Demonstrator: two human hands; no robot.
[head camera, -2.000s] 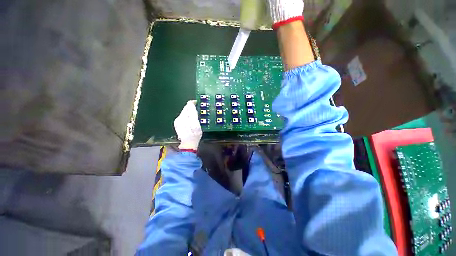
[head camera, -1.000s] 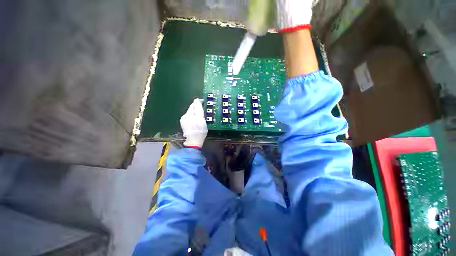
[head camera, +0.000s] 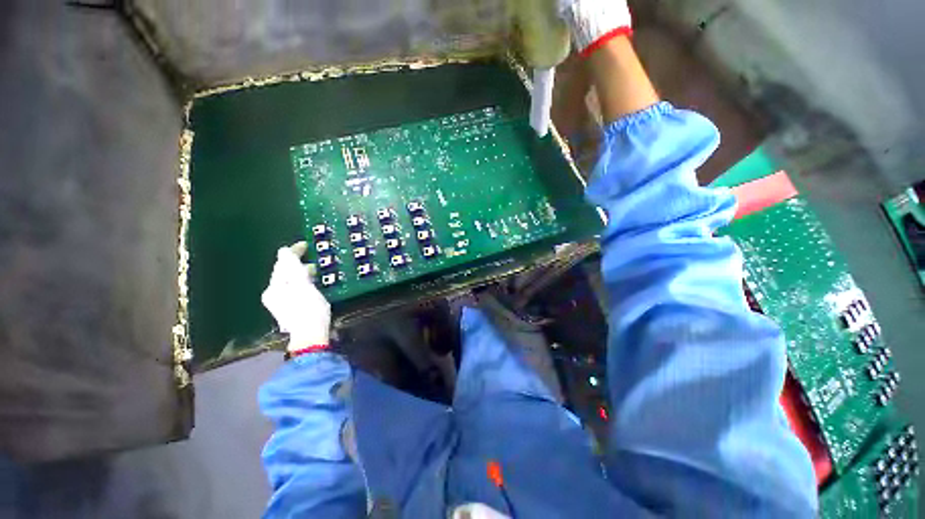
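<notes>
A large green circuit board (head camera: 406, 193) lies on the dark green booth floor (head camera: 238, 203), with rows of small black-and-white parts at its near left. My left hand (head camera: 297, 302), in a white knit glove with a red cuff, holds the board's near left edge. My right hand (head camera: 600, 22), in the same kind of glove, is at the top edge of the picture and partly cut off. It grips the cream-yellow handle of the air blow gun (head camera: 541, 46). The gun's pale nozzle points down near the board's far right corner.
Grey booth walls (head camera: 91, 233) stand at the left and back, with crusty cream sealant along the floor's edges. At the right, more green circuit boards (head camera: 801, 304) lie by a red board mat (head camera: 766, 195). Another board edge (head camera: 906, 228) shows at the far right.
The view has turned, so the booth and board appear tilted. The nozzle has moved from the board's far left part to its far right corner. My left hand still holds the near left edge.
</notes>
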